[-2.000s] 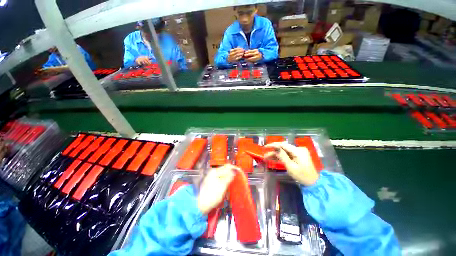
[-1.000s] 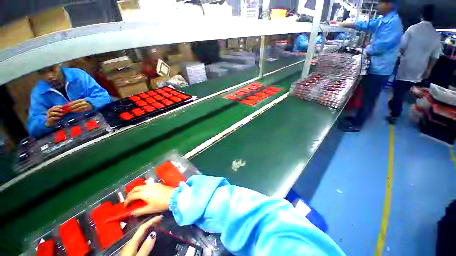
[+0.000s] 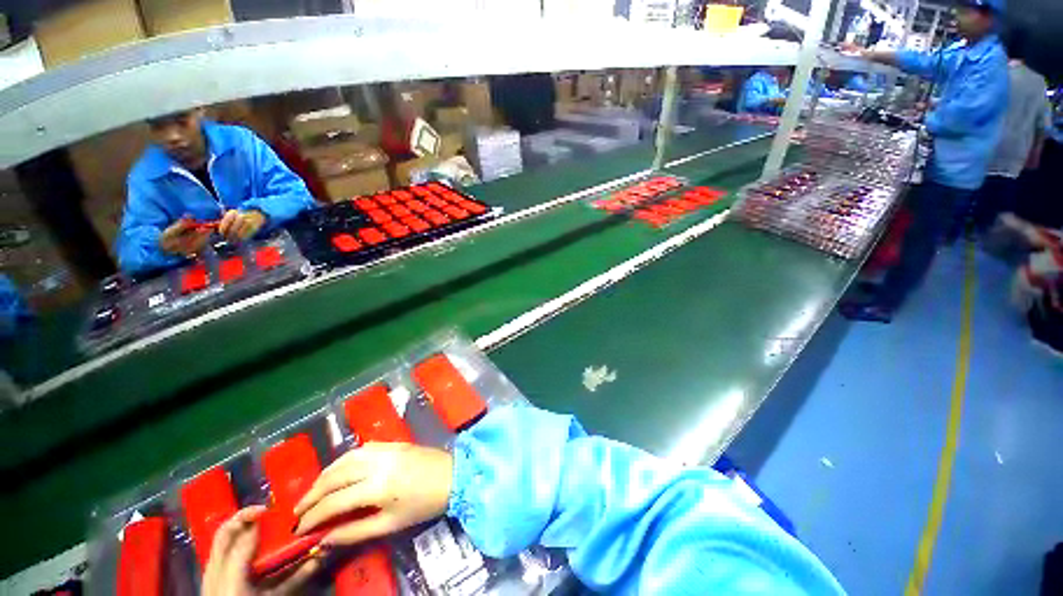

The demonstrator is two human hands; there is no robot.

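The clear tray (image 3: 332,425) lies in front of me at the lower left, with red-covered pieces in its back row, such as the red piece (image 3: 375,414). My right hand (image 3: 375,495) is closed over the top of a red back cover (image 3: 283,545). My left hand (image 3: 245,561), cut off by the bottom edge, grips the same cover from below between thumb and fingers. Whether a phone is under it is hidden. Another red piece (image 3: 368,573) and a black phone with a white label (image 3: 448,559) lie near my right wrist.
The green conveyor belt (image 3: 629,338) runs away to the right. Across it a person in blue (image 3: 210,192) works at a clear tray beside a black tray of red covers (image 3: 408,221). Filled trays (image 3: 680,206) and stacked clear trays (image 3: 816,210) are further along. Another person stands by the stack.
The view has swung right since the oldest frame, then slightly back left. My left hand, earlier holding a long red cover and then with fingers apart, now closes on the piece with my right hand.
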